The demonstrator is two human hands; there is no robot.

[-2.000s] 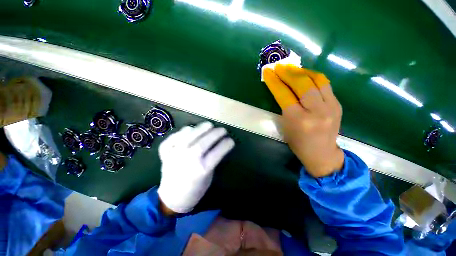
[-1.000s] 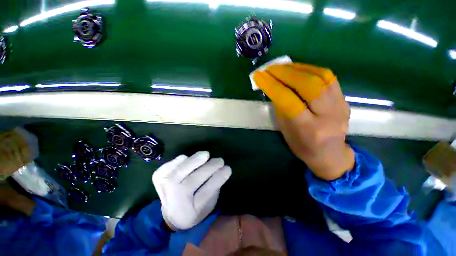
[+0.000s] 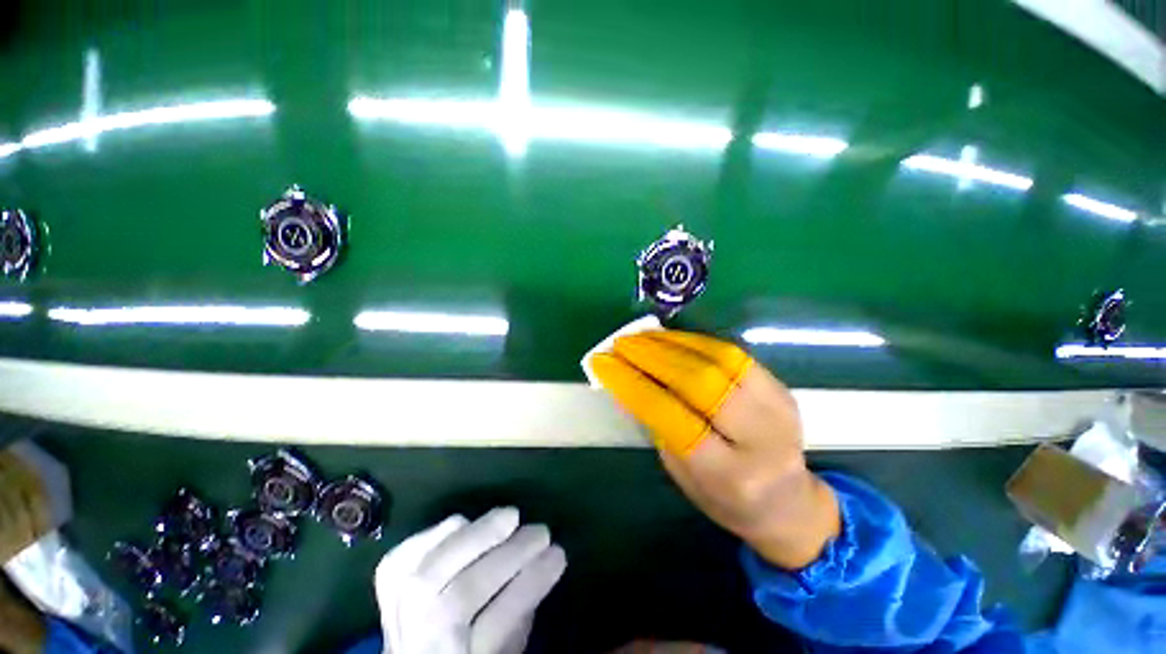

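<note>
My right hand [image 3: 716, 422], with orange finger cots, pinches a small white wipe [image 3: 619, 348] at the near edge of the green belt. A dark round part [image 3: 674, 271] lies on the belt just beyond the wipe, with a small gap between them. Another round part [image 3: 302, 235] lies on the belt to the left. My left hand [image 3: 468, 584], in a white glove, rests on the dark bench with fingers loosely spread and nothing seen in it; its wrist is cut off by the lower edge.
Several round parts [image 3: 265, 533] cluster on the bench at left. More lie on the belt at far left [image 3: 15, 244] and far right [image 3: 1107, 316]. A pale side rail [image 3: 320, 404] crosses between belt and bench. A brown box-like object [image 3: 1068, 492] with clear plastic is at right.
The view has tilted up toward the belt. My right hand, still pinching the wipe, has come off the part it touched two seconds ago and moved back toward the rail.
</note>
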